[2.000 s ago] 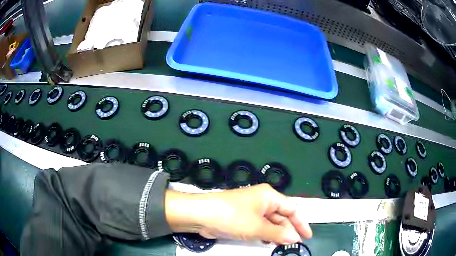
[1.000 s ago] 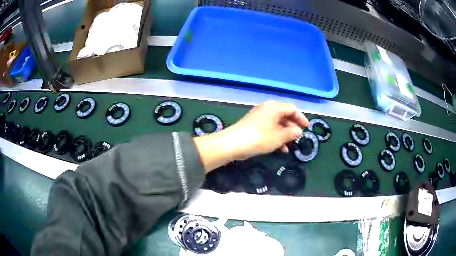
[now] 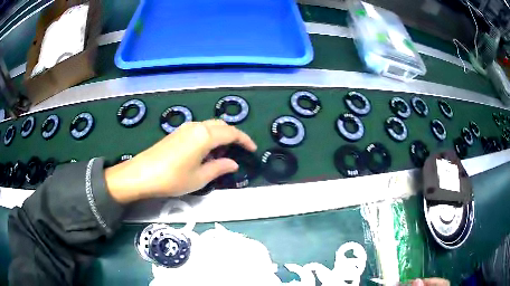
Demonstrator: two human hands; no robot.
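Note:
My left hand (image 3: 193, 159) is over the near row on the dark green belt. Its thumb and fingers are around a black ring part (image 3: 244, 167); whether they grip it is unclear. Another plain black ring (image 3: 279, 165) lies just right of it. A ring with a pale band (image 3: 288, 131) lies farther up the belt, in line with others. White C-shaped pads (image 3: 350, 262) lie loose on the green worktop. My right hand (image 3: 430, 282) is cut off by the bottom edge, with only fingers showing; what it holds cannot be told.
A perforated black disc (image 3: 169, 247) lies on a white sheet (image 3: 232, 260). A shiny clear film (image 3: 394, 240) and a metal dish (image 3: 447, 229) with a dark brown block (image 3: 446, 181) are at right. Beyond are a blue tray (image 3: 215, 33), a cardboard box (image 3: 61, 72) and a clear box (image 3: 386, 42).
My left hand has let go of a pale-banded ring on the belt and moved left and nearer, to the plain black rings. The view has shifted. Right-hand fingers now show at the bottom edge.

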